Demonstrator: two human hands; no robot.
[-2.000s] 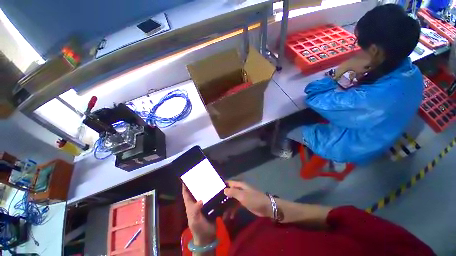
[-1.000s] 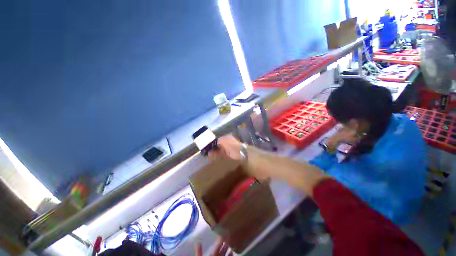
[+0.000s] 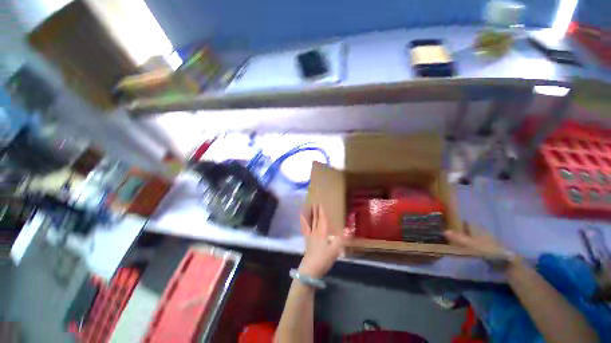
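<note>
A brown cardboard carton (image 3: 395,155) stands open on the bench in front of me, with red items (image 3: 388,218) and a dark patterned piece inside. My left hand (image 3: 321,242) is at its left side, fingers up along the left flap and thumb by the near corner. My right hand (image 3: 477,242) is at its near right corner. Both hands look to grip the carton, though blur hides the exact contact. The phone (image 3: 431,58), with a pale lit screen, lies on the raised shelf above the carton.
A black test fixture (image 3: 238,201) and looped blue cables (image 3: 295,164) are left of the carton. A red compartment tray (image 3: 581,167) is at the right. A dark phone (image 3: 312,63) and lidded jar (image 3: 494,41) are on the shelf. A blue sleeve shows lower right.
The phone has gone from my hands to the shelf, released by my right hand. Both hands are now at the carton's sides. The view has swung back toward the bench.
</note>
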